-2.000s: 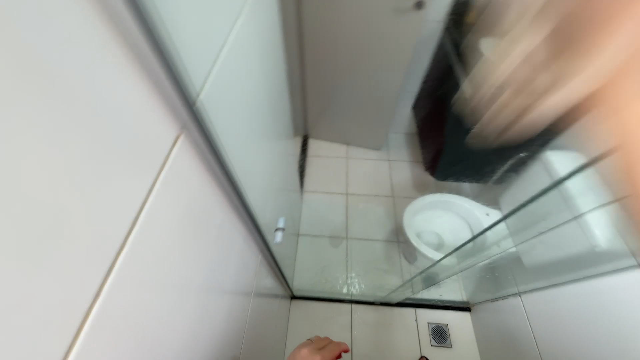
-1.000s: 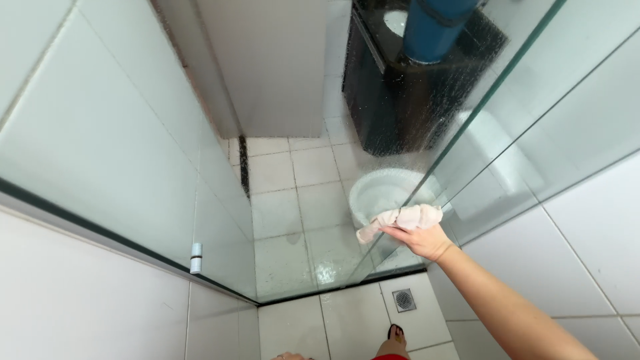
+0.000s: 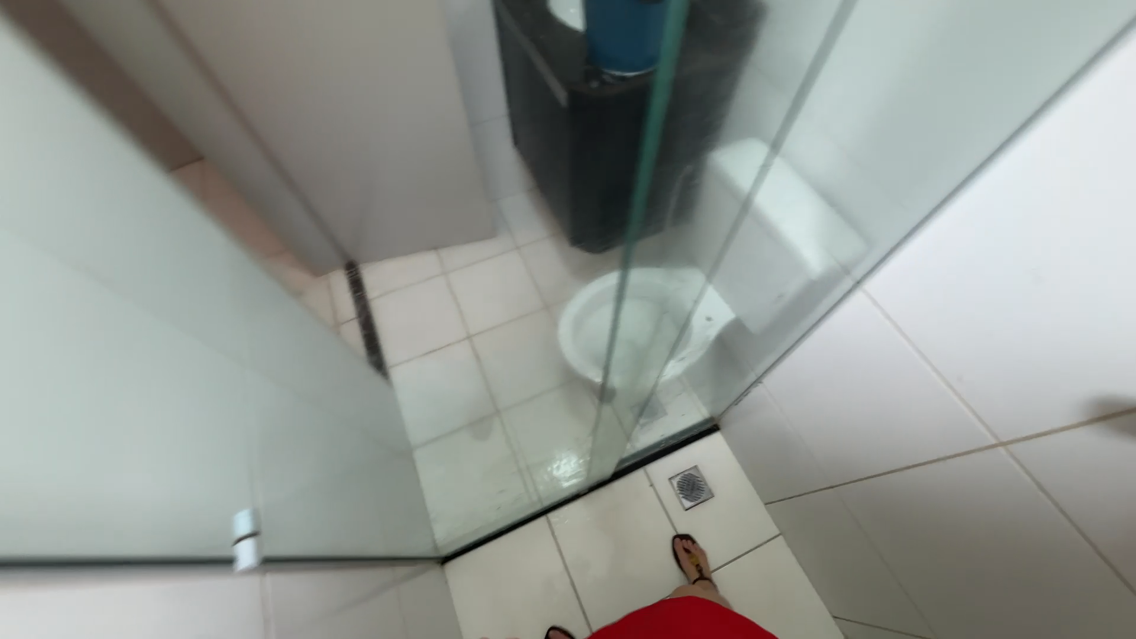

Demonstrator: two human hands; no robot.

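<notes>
Neither my left hand nor my right hand shows in the view now, and the white cloth is out of sight too. Glass shower panels stand in front of me, with the green edge of one panel (image 3: 652,151) running down from the top. A small light-coloured fitting (image 3: 245,539) sits on the glass at the lower left. Through the glass I see a white toilet (image 3: 581,342) and its tank (image 3: 785,231).
A blue container (image 3: 621,35) stands on a dark stone counter (image 3: 532,40) behind the glass. A metal floor drain (image 3: 691,487) lies near my sandalled foot (image 3: 692,559). A black sill (image 3: 506,530) crosses the floor. White tiled wall (image 3: 941,417) rises at right.
One second ago a hand held a white cloth against the glass near the toilet; hand and cloth have left the view. The view has shifted.
</notes>
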